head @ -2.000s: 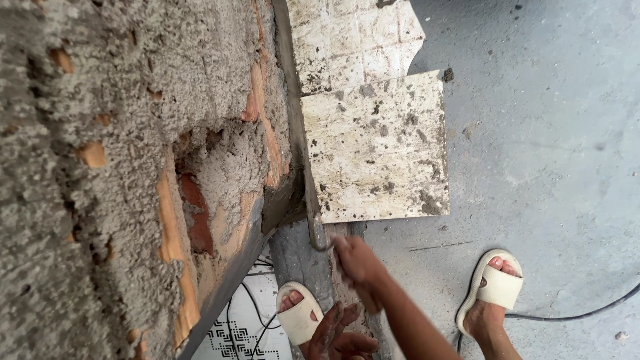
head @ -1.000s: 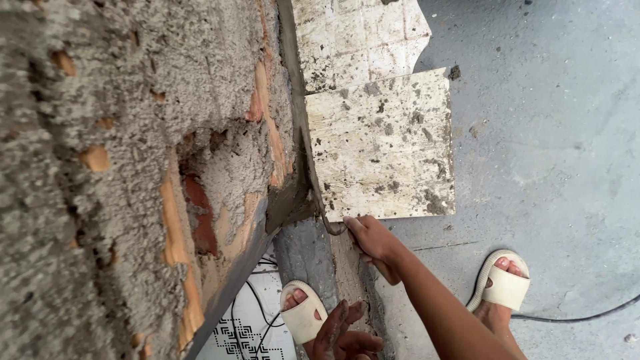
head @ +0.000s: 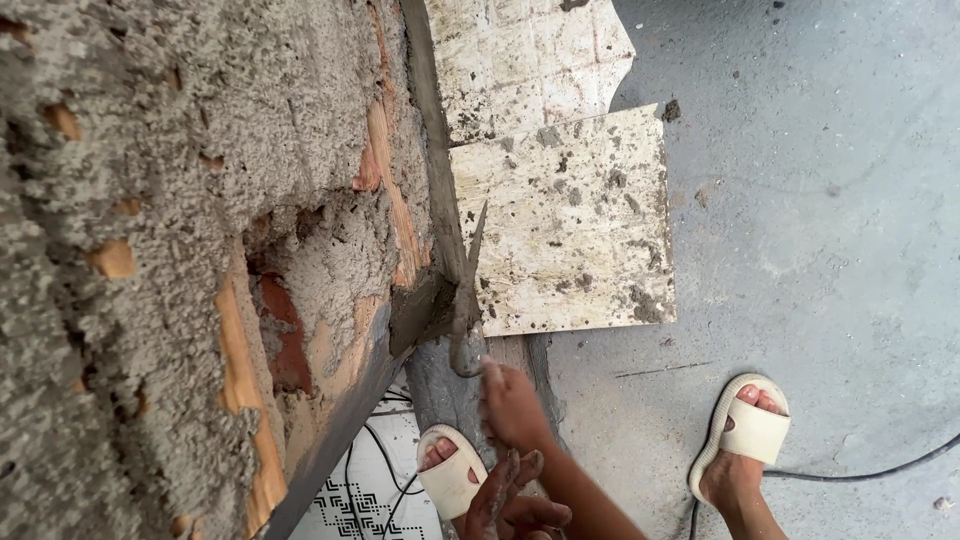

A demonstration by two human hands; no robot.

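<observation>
My right hand [head: 514, 401] is closed round the handle of a trowel [head: 466, 300], whose narrow blade is seen nearly edge-on and points up the view. The blade lies between the wet mortar [head: 421, 309] at the wall's corner and the left edge of a mortar-spotted white board [head: 570, 225]. Below, near the bottom edge, my left hand [head: 514, 499] is held with its fingers apart and curled, smeared with mortar, nothing in it. A strip of smooth grey mortar [head: 433, 135] runs along the wall's foot.
A rough plastered wall [head: 150, 187] with exposed brick and a hollow fills the left. A second white board [head: 525, 60] lies above the first on the grey floor [head: 810, 262]. Two sandalled feet stand below, with a dark cable [head: 847, 477] by the right one. Thin wires cross patterned tiles [head: 360, 502].
The trowel in my right hand has lifted off the board's lower left edge, and its blade now shows more clearly. My left hand stays low, with its fingers apart.
</observation>
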